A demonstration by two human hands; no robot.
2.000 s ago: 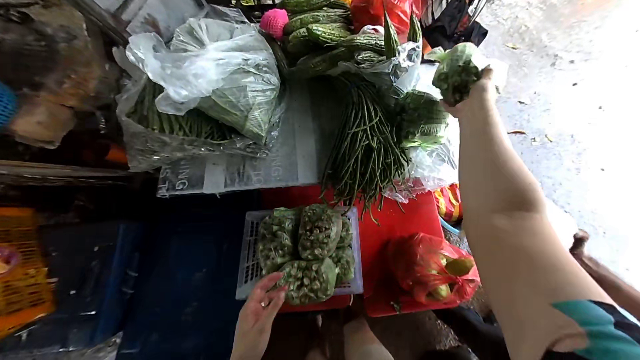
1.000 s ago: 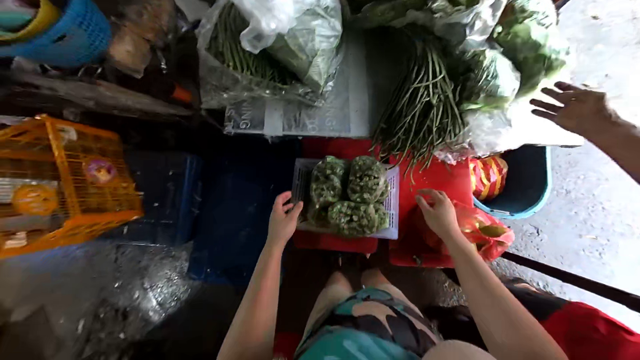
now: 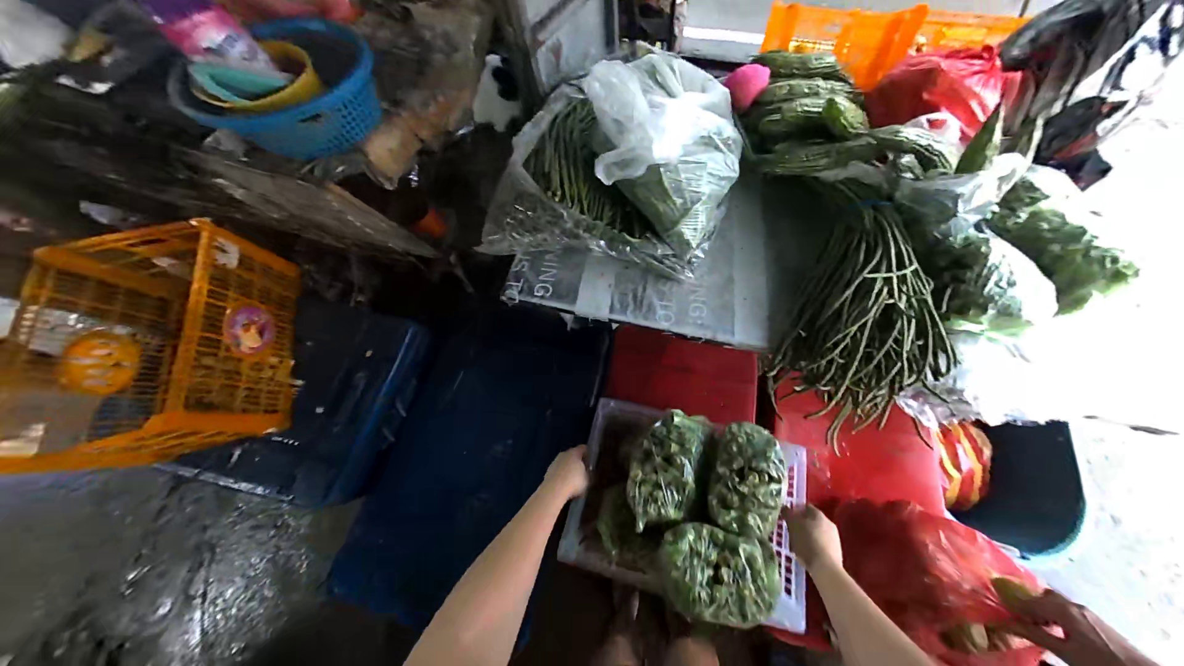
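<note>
A white plastic basket [image 3: 795, 564] holds several clear bags of green vegetables [image 3: 668, 470] at the lower middle. My left hand [image 3: 566, 474] grips its left side and my right hand [image 3: 812, 536] grips its right side, fingers partly hidden by the rim. Behind the basket, a bundle of long beans [image 3: 869, 314] hangs over the edge of the grey table [image 3: 638, 301]. A red plastic bag [image 3: 911, 573] with produce lies right of my right hand. Another person's hand [image 3: 1064, 620] touches that bag at the lower right.
An orange crate [image 3: 199, 333] and dark blue bins [image 3: 472, 444] stand on the left. Red stools [image 3: 684, 370] are under the basket. Bagged long beans [image 3: 638, 157], ridged gourds [image 3: 805, 106] and bagged greens [image 3: 1054, 240] are on the table. A dark tub [image 3: 1031, 481] stands right, a blue basket [image 3: 314, 120] upper left.
Both my hands have come onto the basket's sides; one second ago they were apart from it. The other person's hand was at the upper right and now a hand is at the red bag.
</note>
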